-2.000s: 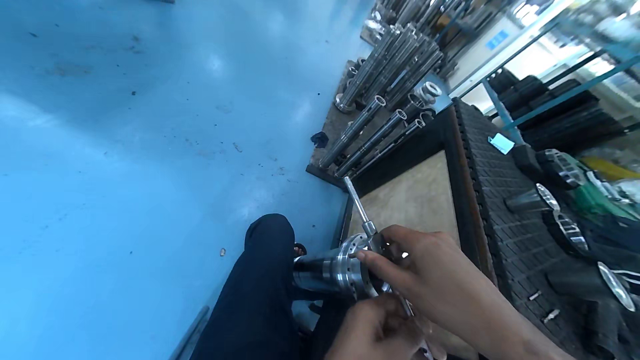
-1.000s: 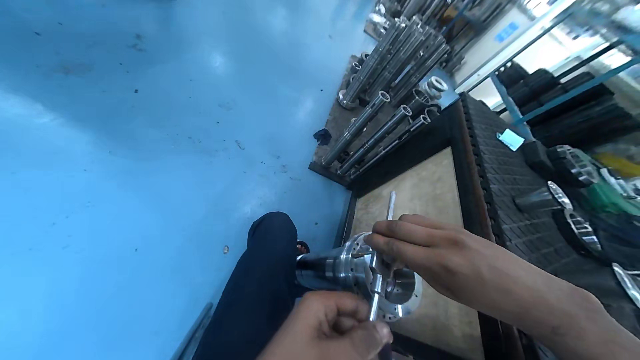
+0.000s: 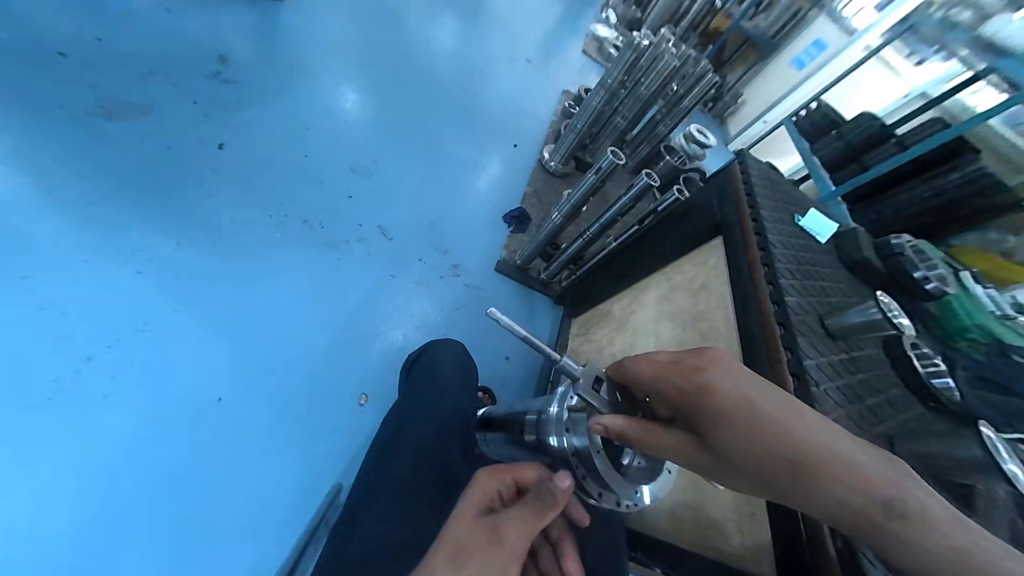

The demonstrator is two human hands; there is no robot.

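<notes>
A shiny metal cylinder (image 3: 524, 428) with a drilled flange (image 3: 600, 480) at its end lies between my legs and the bench. My right hand (image 3: 680, 408) holds a tap wrench (image 3: 588, 384) over the flange; one bar handle points up and left. The wrench's other parts are hidden by my fingers, and whether a tap sits in a flange hole cannot be seen. Just below and left of the flange is my left hand (image 3: 520, 512), fingers curled, thumb near the index fingertip, with nothing visible held in it.
Metal tubes (image 3: 576, 200) stand on a low pallet (image 3: 552, 180) beyond the bench. A dark ribbed mat (image 3: 824, 296) covers the bench top at right, carrying flanged metal parts (image 3: 872, 316). Further back is a blue rack (image 3: 920, 144). My knee (image 3: 440, 360) is beside the cylinder.
The tap wrench has turned, its bar now pointing up-left rather than nearly upright. My left hand, which was at the wrench's lower handle a second ago, has come away from it.
</notes>
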